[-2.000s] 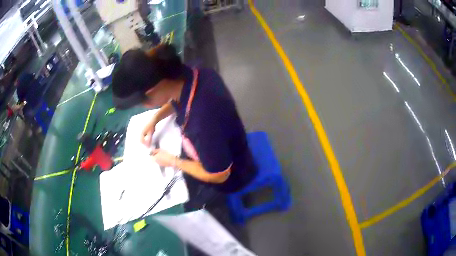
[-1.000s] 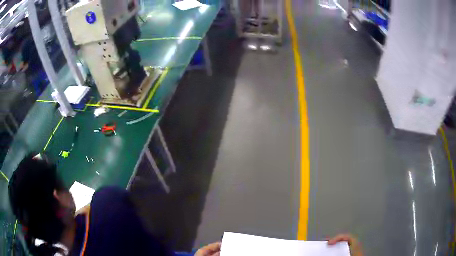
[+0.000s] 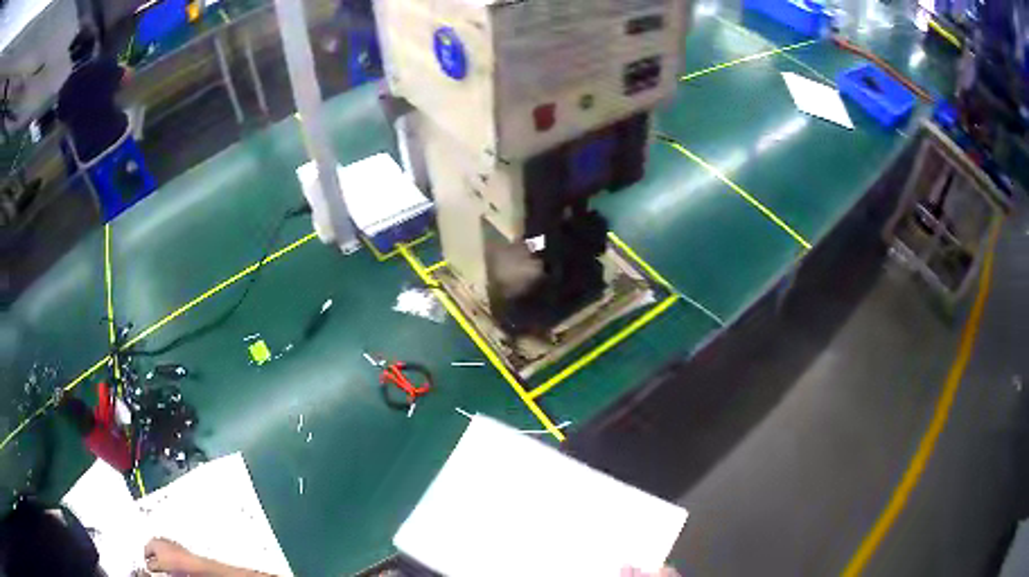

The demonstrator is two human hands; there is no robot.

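A large blank white sheet (image 3: 542,507) is at the bottom centre, over the near edge of the green bench, tilted. My right hand (image 3: 649,571) shows only as blurred fingertips at the bottom edge of the picture, gripping the sheet's lower right part. The rest of that hand is cut off. My left hand is not in view.
A large cream press machine (image 3: 451,147) stands on the bench beyond the sheet. A red and black coiled item (image 3: 405,384), a yellow-green tag (image 3: 260,352), and a red heat gun (image 3: 105,428) lie left. A neighbour's hand (image 3: 169,558) rests on drawings (image 3: 231,513).
The view has swung left onto the bench and machine. The white sheet now lies over the bench edge instead of the aisle. My left hand has left the picture; my right shows only fingertips.
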